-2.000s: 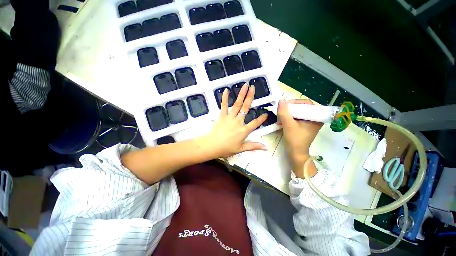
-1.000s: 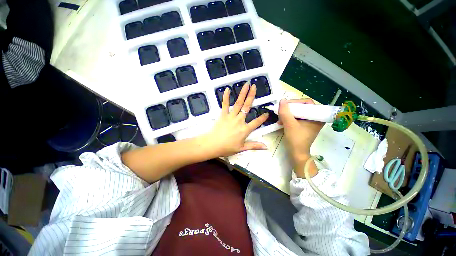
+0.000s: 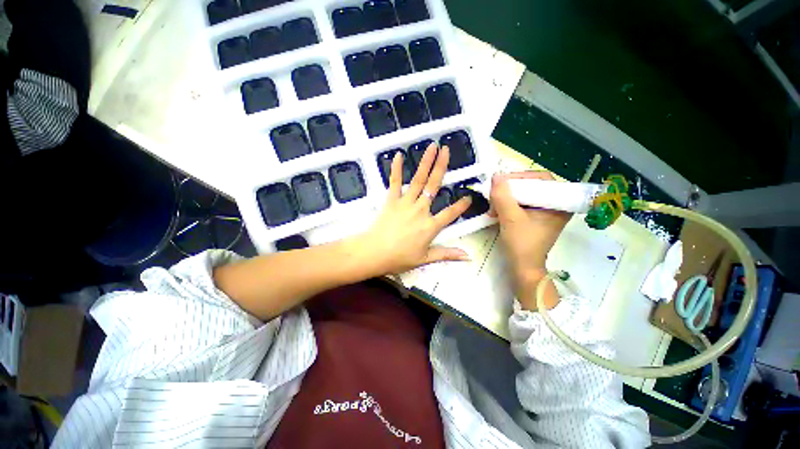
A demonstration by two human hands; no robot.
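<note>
A white tray holds rows of glossy black housings. My left hand lies spread over the near right rows, fingertips on or just above the housings there, holding nothing. My right hand grips a white dispensing syringe like a pen. Its narrow tip points left, at the housing in the near right corner; whether it touches is too small to tell. A green and orange-yellow cap sits at the syringe's rear, with a translucent air hose looping from it.
The tray lies on a cream-white bench beside a dark green surface. At the right are a crumpled white tissue, teal scissors on cardboard and a blue box. A person in dark clothing is at the left.
The syringe's rear and cap have shifted very slightly right, and the hose loop with them. My left hand stays in place. At the left, the other person's striped cloth has moved a little.
</note>
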